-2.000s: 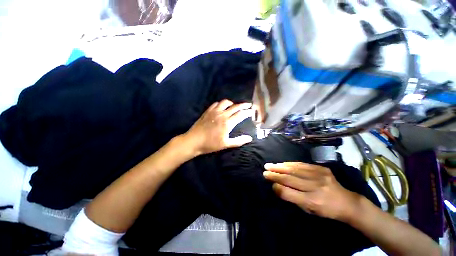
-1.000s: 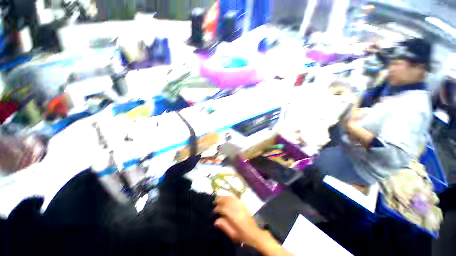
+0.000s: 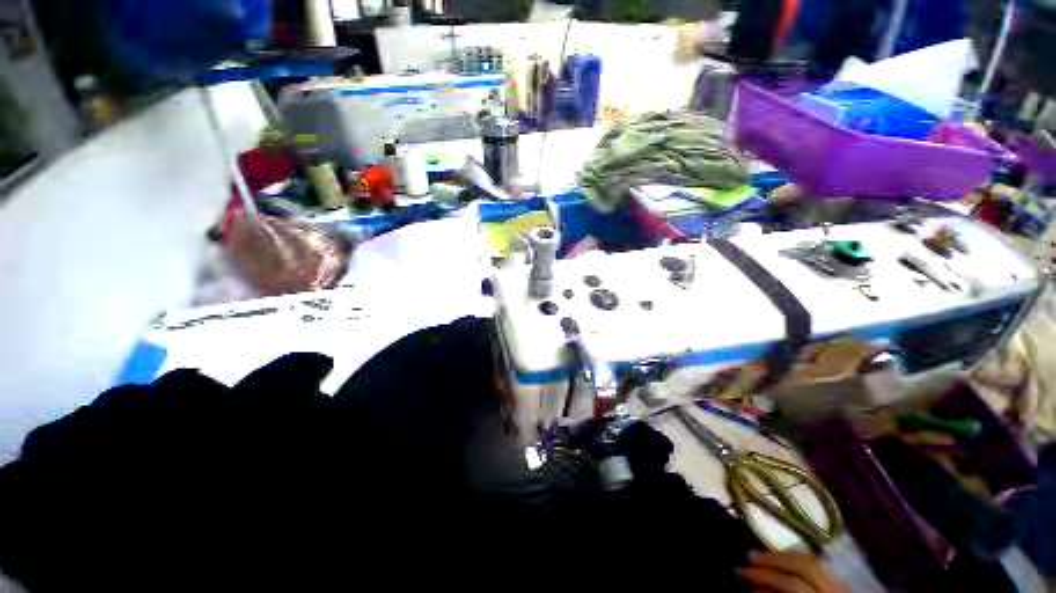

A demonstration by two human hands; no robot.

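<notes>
A large heap of black cloth fills the lower left and middle and reaches the needle area of the sewing machine. The white machine head with its blue stripe stands beyond the cloth. Tailor's shears with gold-yellow loops lie right of the needle. My right hand is cut off by the bottom edge, just below the shear handles; only some fingers show, and whether it holds anything is hidden. My left hand is not in view.
A dark strip lies across the machine head. A purple tool tray stands right of the shears. Behind are a purple basket, a grey-green cloth and another machine.
The view swung to the right, showing a person there, then came back higher than at first. My left hand has left the picture. My right hand is now at the bottom edge.
</notes>
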